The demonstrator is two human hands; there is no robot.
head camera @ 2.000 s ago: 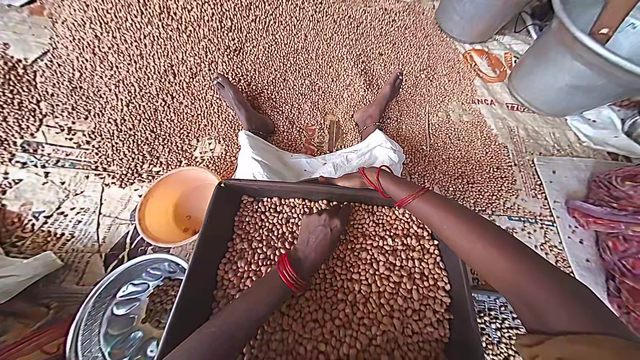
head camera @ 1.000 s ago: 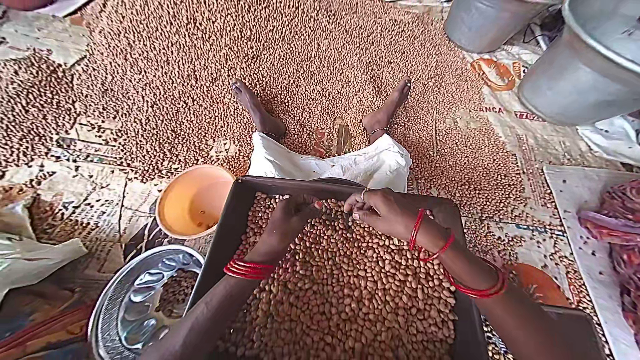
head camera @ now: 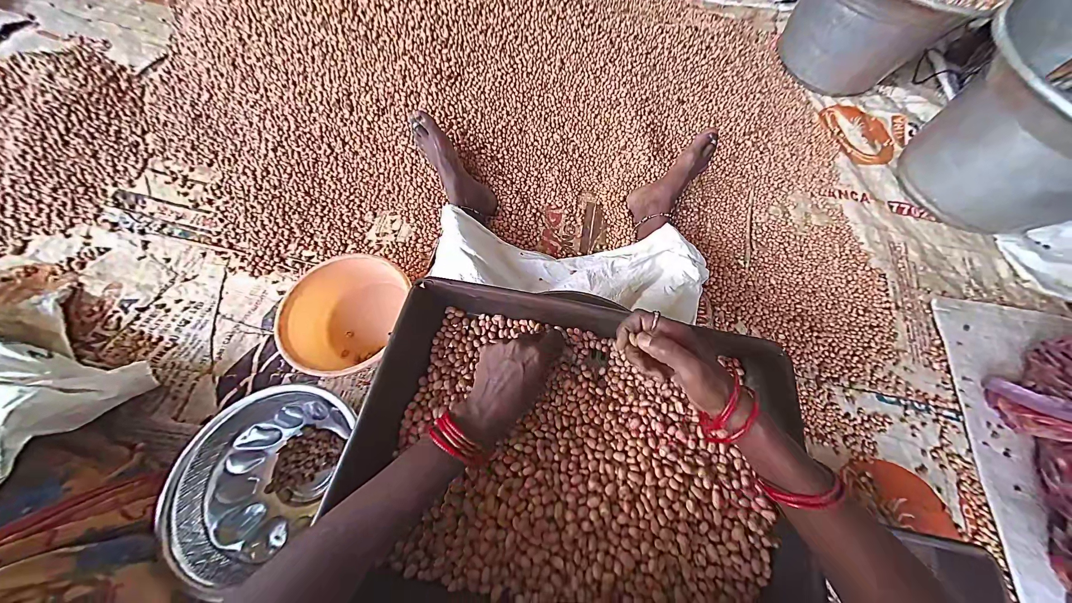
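Observation:
A dark rectangular tray (head camera: 402, 335) full of shelled peanuts (head camera: 586, 486) rests over my lap. My left hand (head camera: 515, 368), with red bangles at its wrist, lies on the peanuts near the tray's far side, its fingers curled down and partly hidden. To the right, my right hand (head camera: 670, 352) is above the tray's far edge, thumb and fingers drawn together; whether a peanut is between them cannot be seen. An orange plastic bowl (head camera: 342, 314) with a few bits in it stands left of the tray. Below it sits a shiny metal plate (head camera: 251, 494) holding some darker peanuts.
Peanuts (head camera: 335, 100) are spread thickly over printed sacking around my feet. Two grey metal buckets (head camera: 863, 42) (head camera: 988, 142) stand at the upper right. A white plastic sack (head camera: 75, 402) lies at the left, and reddish mesh or cloth (head camera: 1047, 444) on a pale sheet at the right.
My right hand, at the tray's far edge two seconds ago with its arm stretched across, is now bent back over the right part of the tray. Both hands have moved apart since one second ago.

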